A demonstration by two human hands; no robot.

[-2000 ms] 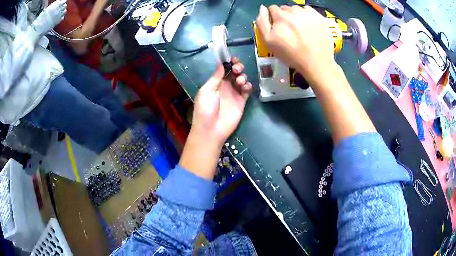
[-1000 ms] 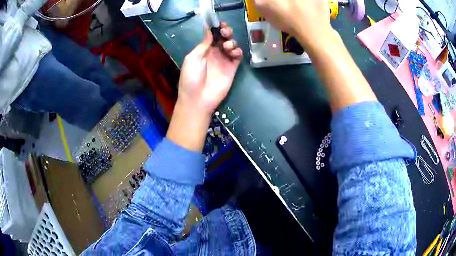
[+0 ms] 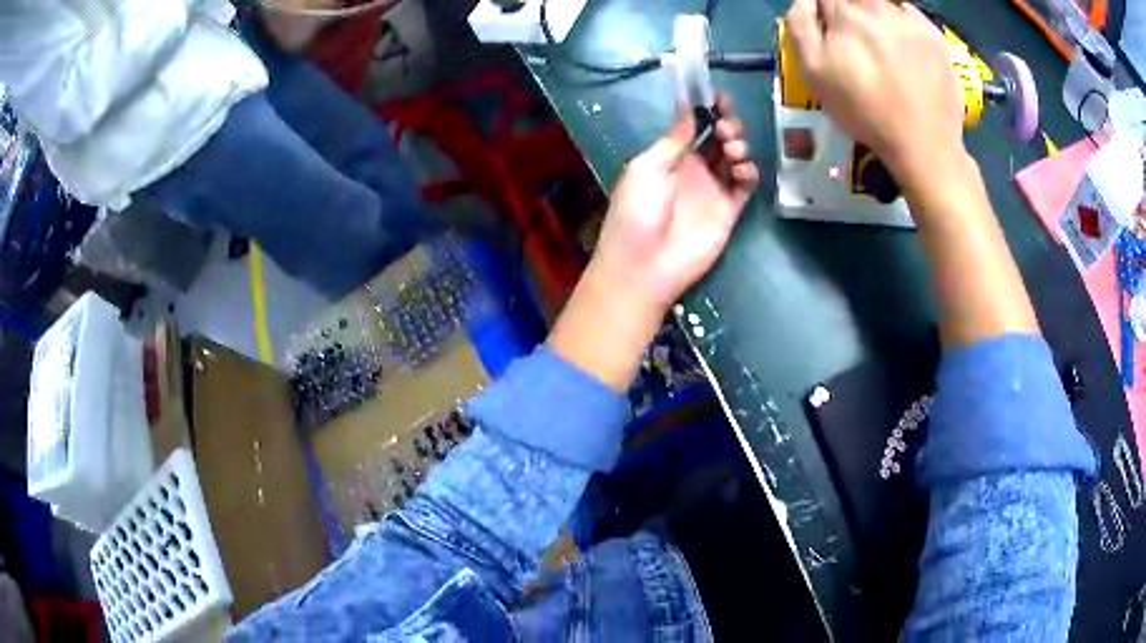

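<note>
My left hand (image 3: 679,207) pinches a small glossy black housing (image 3: 706,122) between thumb and fingers. The housing is at the lower edge of the white buffing wheel (image 3: 691,63), seemingly touching it. My right hand (image 3: 880,82) rests over the top of the yellow motor of the polisher, with its fingers curled on the body. The polisher's white base (image 3: 817,163) stands on the green bench. A greyish-purple disc (image 3: 1019,98) is on the other shaft end.
A black mat (image 3: 855,433) carries a curve of tiny pale rings. Clear trays of dark pieces (image 3: 337,377) lie on cardboard at lower left, beside a white foam tray (image 3: 161,553). A person in a white jacket (image 3: 138,94) is at upper left. Pink sheet (image 3: 1049,182) at right.
The camera view has shifted, so the bench, polisher and both hands appear farther right. My left hand stays at the buffing wheel with the housing, and my right hand stays on the motor.
</note>
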